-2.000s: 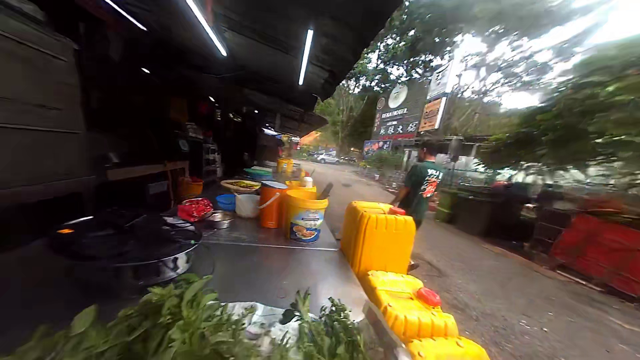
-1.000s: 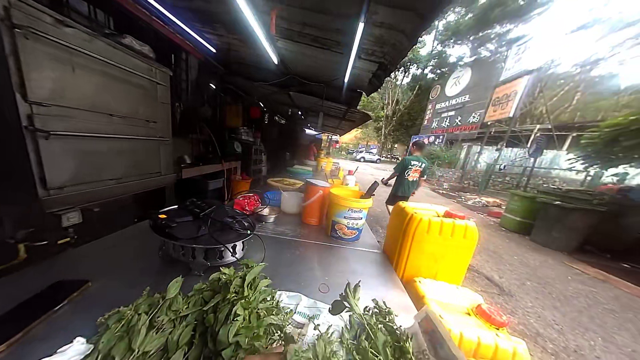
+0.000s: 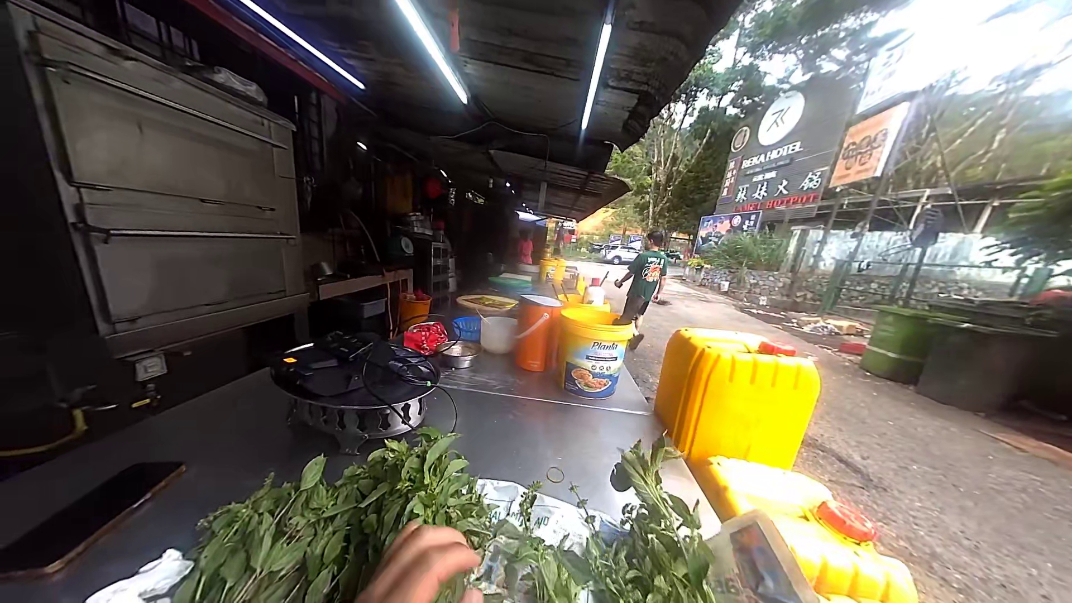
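A hand, apparently my left hand [image 3: 425, 563], shows at the bottom of the head view, over the right side of a large pile of leafy green herbs [image 3: 335, 523]. Its fingers are curled at the stems; whether they grip any cannot be told. A smaller bunch of herbs [image 3: 657, 528] lies to the right, with a white printed plastic bag [image 3: 544, 511] between and under the two. All rest on a metal table [image 3: 511, 427]. My right hand is not in view.
A smartphone [image 3: 92, 511] lies left. Behind the herbs stand a metal burner stand [image 3: 360, 410] with black devices and cables, a yellow Planta bucket [image 3: 593, 356] and an orange container [image 3: 536, 335]. Yellow jerrycans [image 3: 737, 394] border the table's right edge. A person [image 3: 645, 280] walks on the road.
A hand now shows clearly over the herb pile. The person in the green shirt has moved farther off along the road. The view has swung left since the oldest frame.
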